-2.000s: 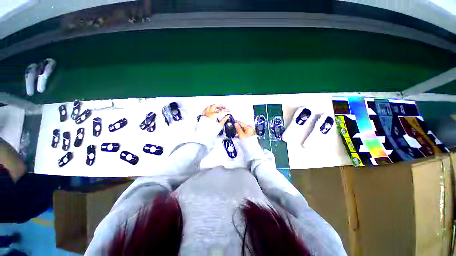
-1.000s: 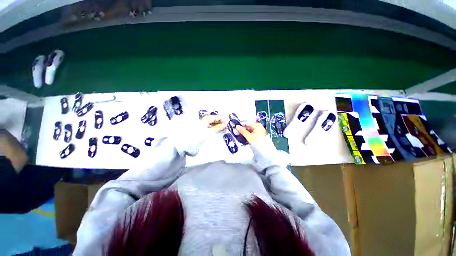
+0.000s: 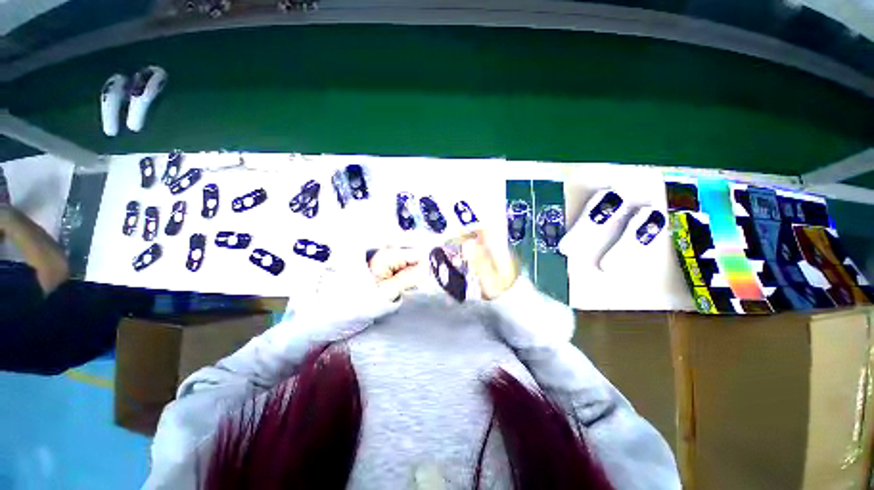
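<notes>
A dark oval panel with a pale round spot [image 3: 448, 274] lies or is held between my hands, close to my body. My right hand [image 3: 487, 262] is blurred just right of it; whether it touches the panel is unclear. My left hand [image 3: 393, 267] is left of it with fingers curled. A small dark shape shows at its left edge, and I cannot tell what it is. Three similar panels stand in a row behind my hands, the right one [image 3: 465, 212] nearest my right fingers. Many more panels [image 3: 233, 240] lie spread over the left of the white bench.
Two white devices [image 3: 604, 208] lie right of a green mat strip [image 3: 535, 264] bearing two dark panels. Printed colour sheets [image 3: 733, 249] lie at the right end. Two white devices [image 3: 145, 97] are on the green belt [image 3: 402, 105]. Cartons [image 3: 747, 383] stand below; another person's arm [image 3: 36, 251] is at left.
My hands have drawn back towards my body and apart from the rear panels. A panel now lies behind my right fingers, and the rear panels are uncovered. The view has shifted slightly.
</notes>
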